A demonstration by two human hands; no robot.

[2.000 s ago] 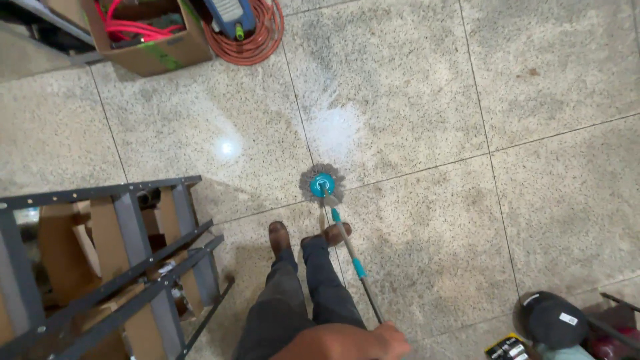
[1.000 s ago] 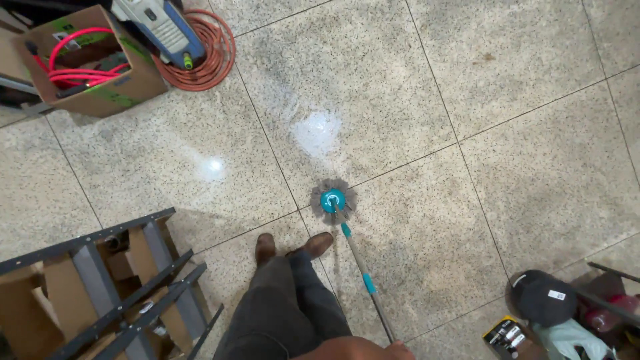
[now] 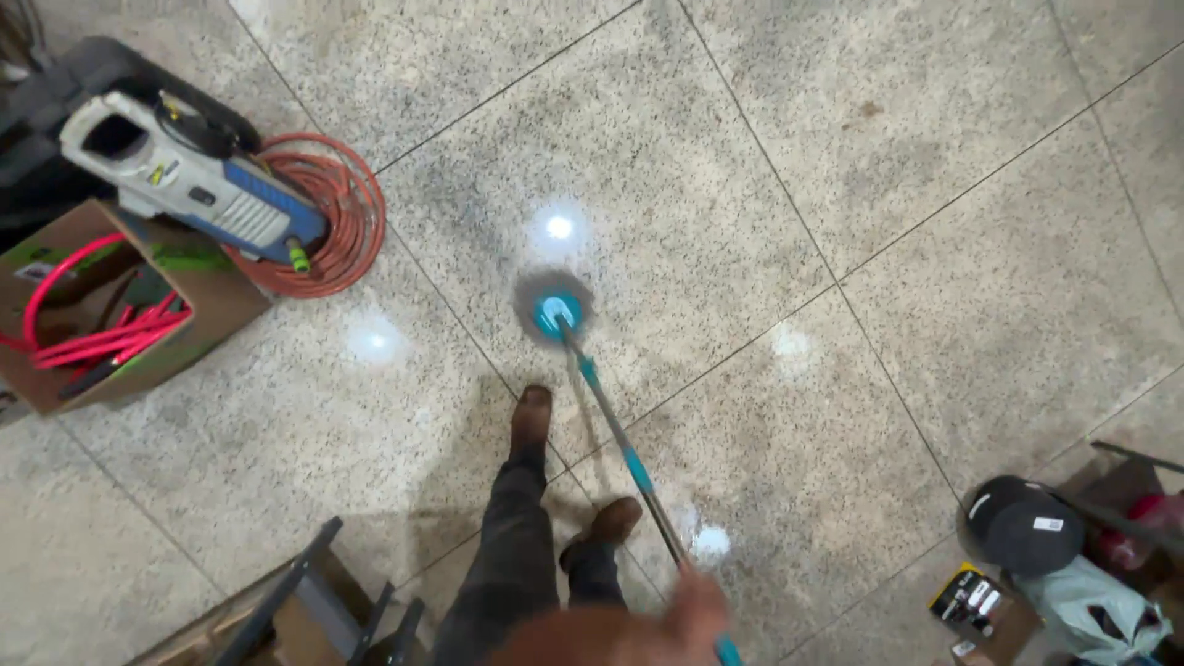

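Observation:
A round spin mop head, turquoise with a grey fringe, rests on the speckled tile floor beyond my feet. Its metal and turquoise pole slants down to the lower right. One of my hands is closed around the pole near the bottom edge, blurred; from the forearm crossing from the left it looks like my left hand. My other hand does not show. My brown shoes stand just below the mop head, one ahead of the other.
At upper left are a pressure washer, a coiled orange hose and a cardboard box with red hoses. A dark metal frame stands lower left. A black cap, a plastic bag and a small package lie lower right.
The mop head has moved up across the floor, onto the tile beyond the joint. One foot has stepped forward. The view has shifted, bringing more of the pressure washer in.

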